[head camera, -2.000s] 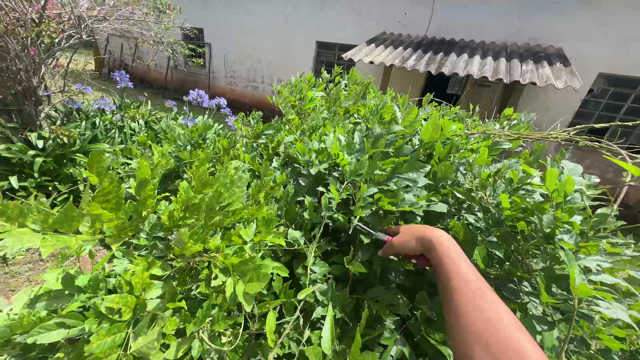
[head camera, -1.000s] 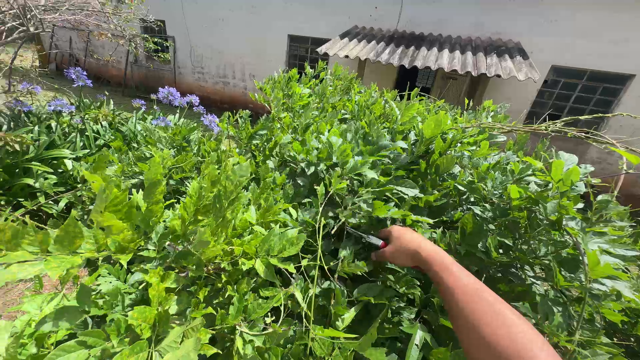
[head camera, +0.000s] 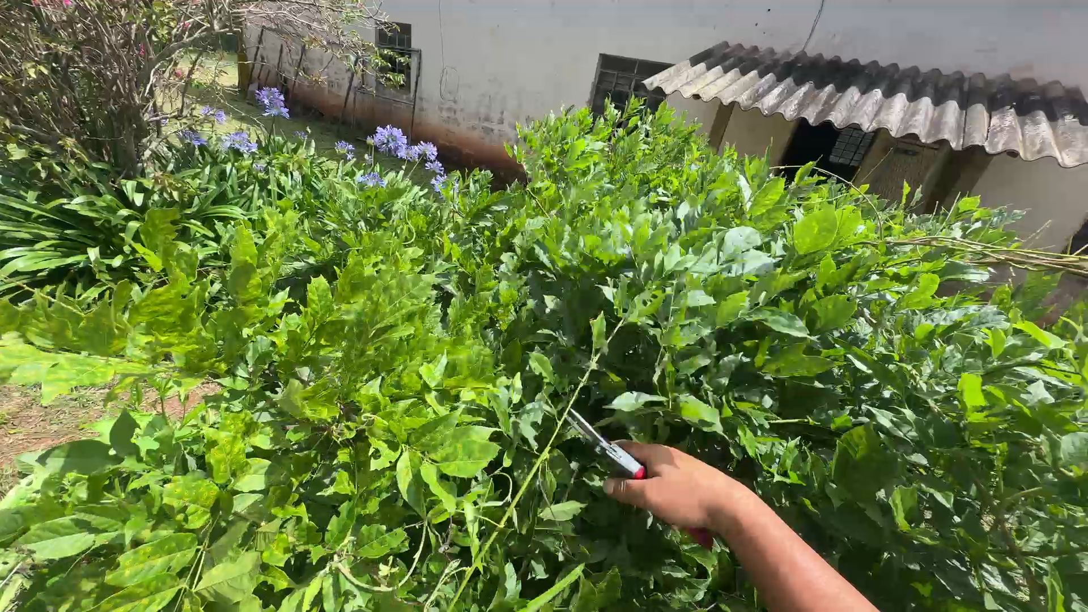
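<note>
My right hand (head camera: 680, 489) is closed around the red handles of a pair of pruning shears (head camera: 610, 447), over the middle of a leafy green bush (head camera: 722, 340). The metal blades point up and left, and their tip is at a thin pale-green stem (head camera: 548, 446) that slants up through the leaves. Whether the tip touches the stem, I cannot tell. Leaves stand close around the hand, and part of the handles is hidden by it. My left hand is not in view.
Purple agapanthus flowers (head camera: 391, 142) stand at the back left beside a twiggy shrub (head camera: 102, 76). Behind the bush are a pale wall (head camera: 527, 59) and a corrugated awning (head camera: 884, 98). Long thin stems (head camera: 977, 248) stick out at the right. Bare soil (head camera: 51, 421) shows at the left.
My right hand with the shears has moved lower in the bush, and the blades now lie by the slanting stem. The view has shifted somewhat.
</note>
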